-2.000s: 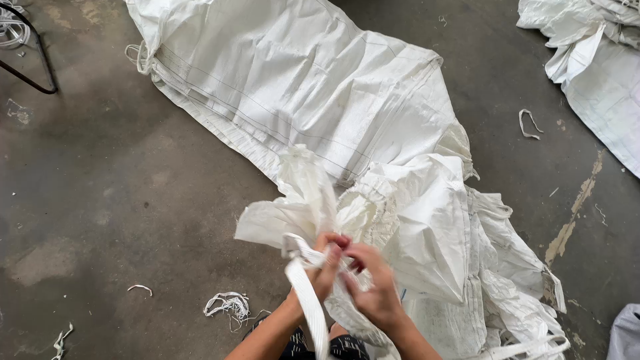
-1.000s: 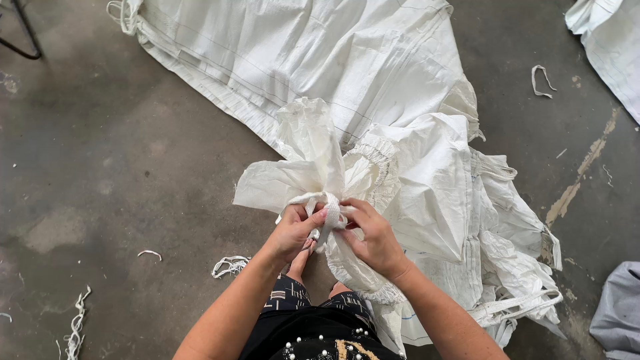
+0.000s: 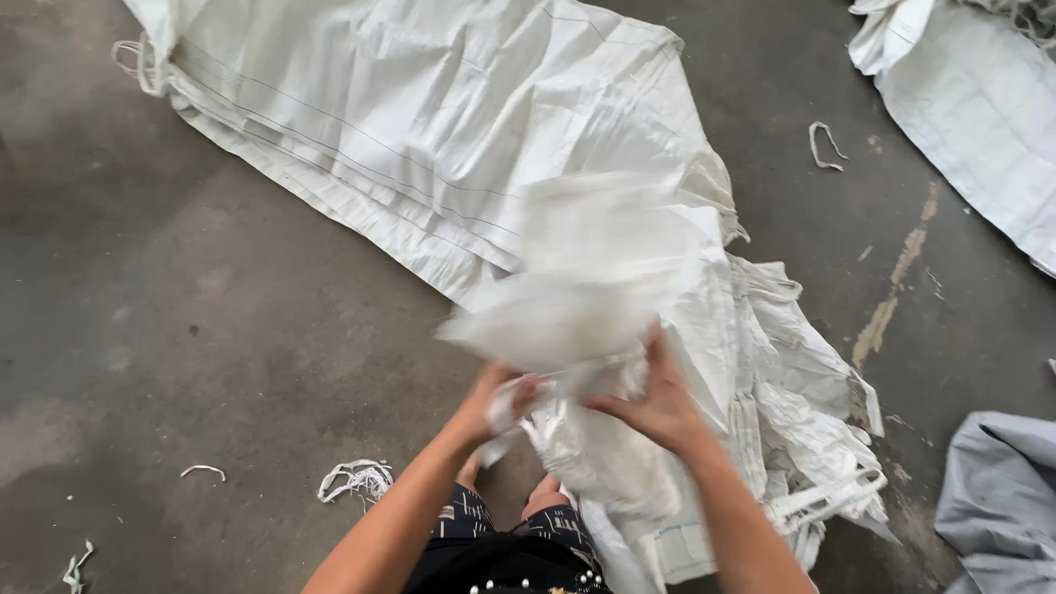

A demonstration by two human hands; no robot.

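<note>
A large white woven plastic sack (image 3: 429,107) lies spread on the concrete floor, its gathered end near my body. My left hand (image 3: 503,400) is closed around a white fabric strap (image 3: 502,408) and a bit of the sack's material. Thumb and fingers spread, my right hand (image 3: 652,396) is against the bunched sheet at its right side. Above both hands, the loose white spout (image 3: 569,313) is blurred by motion. Whether my right fingers grip any of it cannot be made out.
Another white sack (image 3: 957,124) lies at the upper right, grey fabric (image 3: 998,495) at the lower right. A tangle of white strings (image 3: 356,480) is on the floor left of my feet, a loose strip (image 3: 823,147) at the right. Crumpled sack parts with loops (image 3: 825,495) lie beside my right forearm.
My hands were close together at the strap wrapped around the gathered spout; now they are apart. The strap hangs at my left hand, and the spout's material has spread and is moving.
</note>
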